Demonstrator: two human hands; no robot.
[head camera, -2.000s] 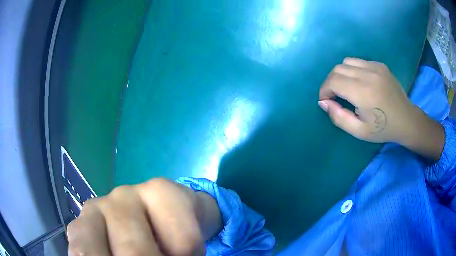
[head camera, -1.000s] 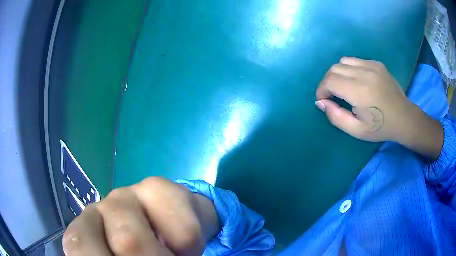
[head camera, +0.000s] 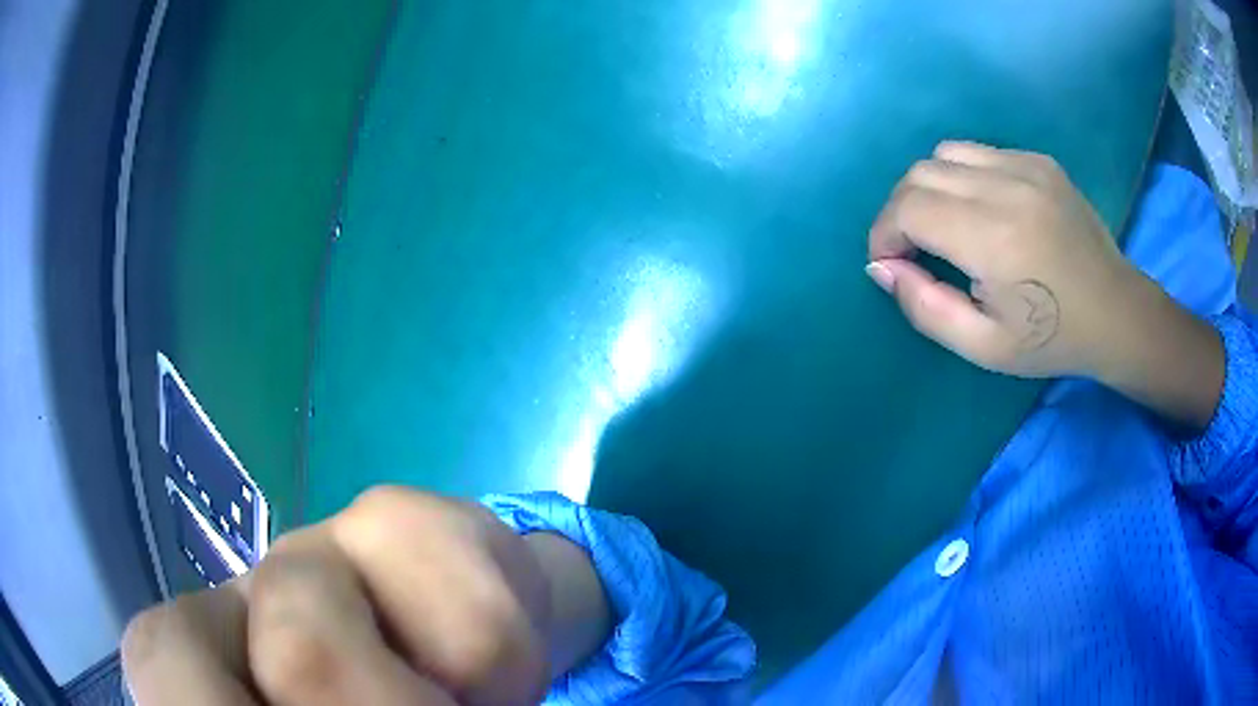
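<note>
My left hand (head camera: 345, 607) is large at the lower left, close to the camera and cut off by the bottom edge. Its fingers are curled into a fist; the fingertips and palm are hidden, and no object shows in it. My right hand (head camera: 986, 255) is at the right over the glossy green mat (head camera: 497, 276), back of the hand up. Its fingers are curled and the thumb tip meets the index finger, with a small gap behind. Nothing shows in it. A drawn mark is on its back. No workpiece shows in either hand.
Dark panels (head camera: 207, 462) with pale borders and small white marks lie on the darker green strip (head camera: 255, 207) at the left, partly behind my left hand. A grey rail (head camera: 117, 276) runs beyond. A clear printed plastic bag (head camera: 1214, 104) is at the upper right edge.
The dark panels appear slightly higher and show more. My left fist has shifted a little to the left. My right hand keeps its pose and appears slightly higher; the whole view has shifted slightly.
</note>
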